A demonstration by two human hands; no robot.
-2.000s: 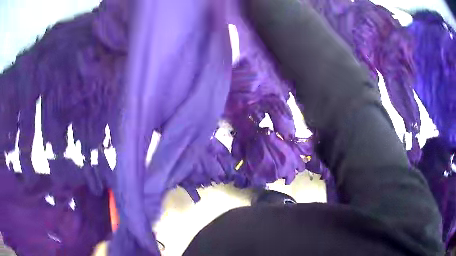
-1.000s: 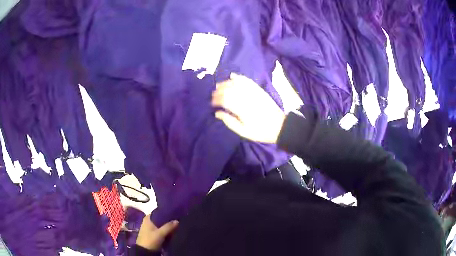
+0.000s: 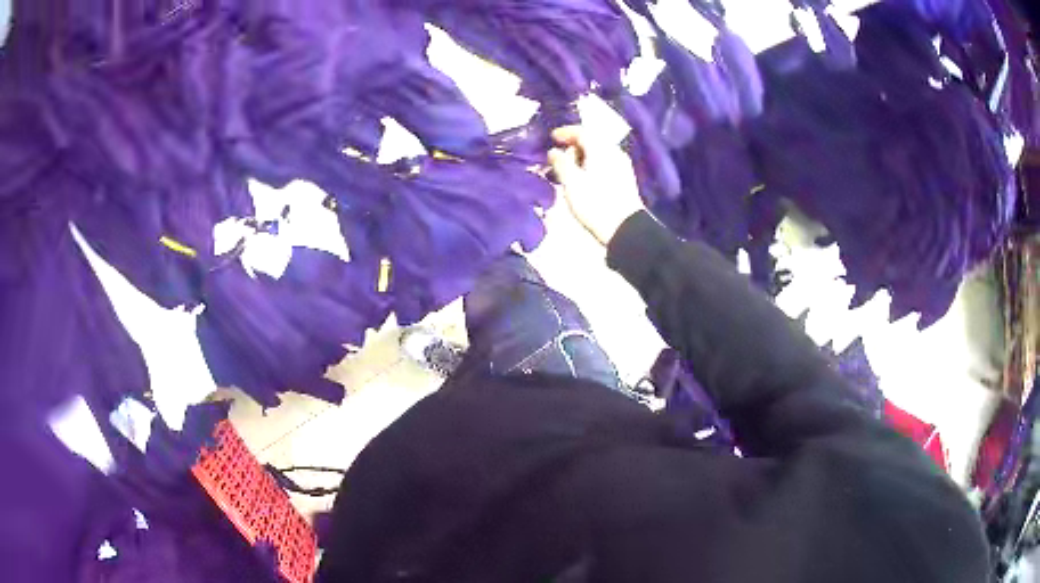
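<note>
The purple garment pile [image 3: 376, 68] spreads across the upper view, its ends hanging in a ragged fringe. My right hand [image 3: 595, 177] is at the fringe, right of centre, with fingers bent. A white rectangle, perhaps a paper ticket [image 3: 602, 118], shows beside the fingertips. Whether the fingers hold it or cloth is unclear. Small yellow tags [image 3: 384, 274] show among the fringe. My left hand is not in view. Blurred purple cloth [image 3: 46, 490] fills the lower left edge.
A red perforated basket [image 3: 257, 501] stands at lower left, a black cord [image 3: 302, 483] beside it. A darker purple heap [image 3: 878, 159] hangs at right, with a red bin [image 3: 915, 430] below it. Tiled floor [image 3: 342, 393] shows under the fringe. My black-clothed body fills the bottom.
The purple garment spread in front of me is gone from the centre. My right hand has moved up to the pile's fringe. My left hand has left the view. More floor and basket show.
</note>
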